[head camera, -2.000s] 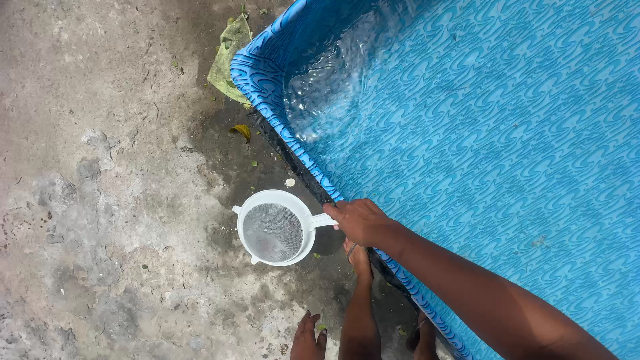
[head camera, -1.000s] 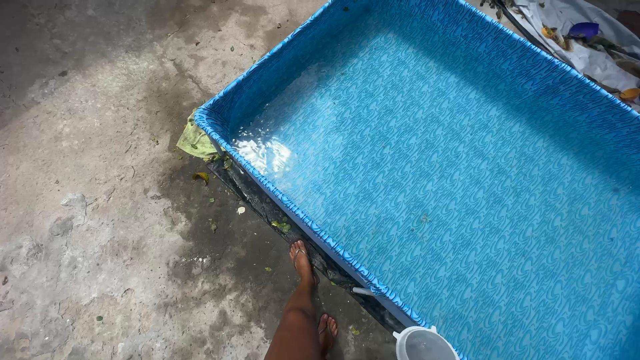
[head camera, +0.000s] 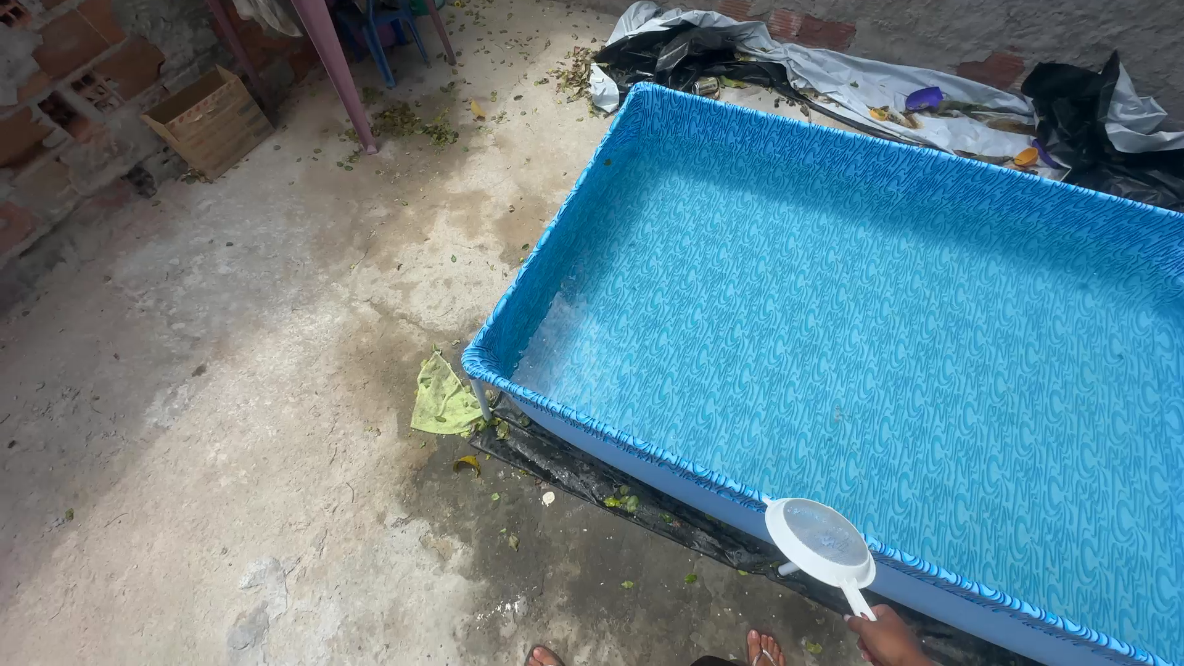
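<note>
My right hand (head camera: 888, 636) is at the bottom edge of the head view, closed around the handle of a white plastic strainer (head camera: 821, 541). The strainer's round mesh end overlaps the near rim of a blue patterned framed pool (head camera: 740, 324); whether it touches the rim I cannot tell. Clear water lies in the pool, with a bright reflection near its left corner. My left hand is out of view.
A yellow-green cloth (head camera: 444, 396) lies by the pool's left corner. Black plastic sheeting (head camera: 592, 481) runs under the near side. Beyond the pool are crumpled tarps (head camera: 851, 79). A cardboard box (head camera: 211, 120) stands by the brick wall. Sandalled feet (head camera: 765, 649) are at the bottom.
The strainer was beside the pool over the concrete two seconds ago; now it overlaps the near rim. My left hand, seen then, has left the view. The view has shifted widely.
</note>
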